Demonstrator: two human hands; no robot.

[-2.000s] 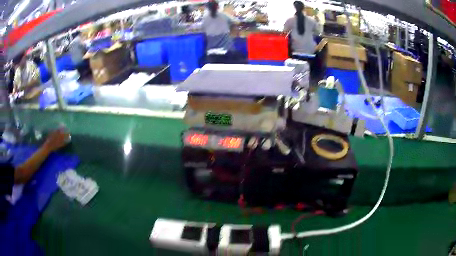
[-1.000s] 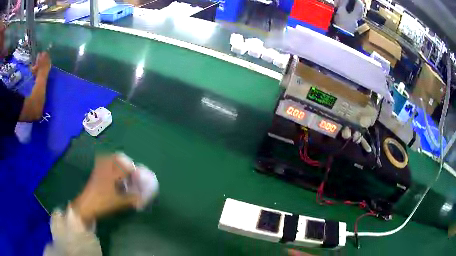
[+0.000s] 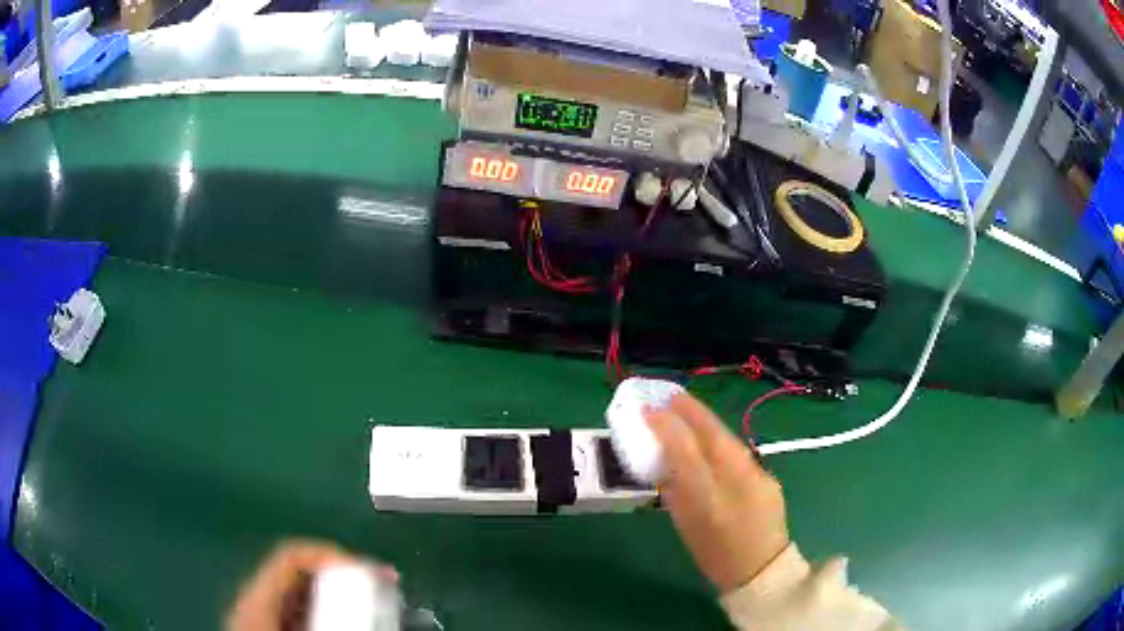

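My right hand holds a white adapter over the right end of the white power strip; whether it touches the strip's right socket I cannot tell. The strip's left black socket is uncovered. My left hand, blurred and cut off by the bottom edge, holds another white adapter in front of the strip. A third white adapter lies at the far left beside the blue mat, its pins facing left.
Behind the strip stands a black equipment box with a dual-display meter reading 0.00 twice, a green-lit instrument and a tape roll. Red-black leads lie before it. A white cord curves right.
The view has swung right. My right hand has come into full view with an adapter at the strip. My left hand has moved from beside the mat to in front of the strip with an adapter.
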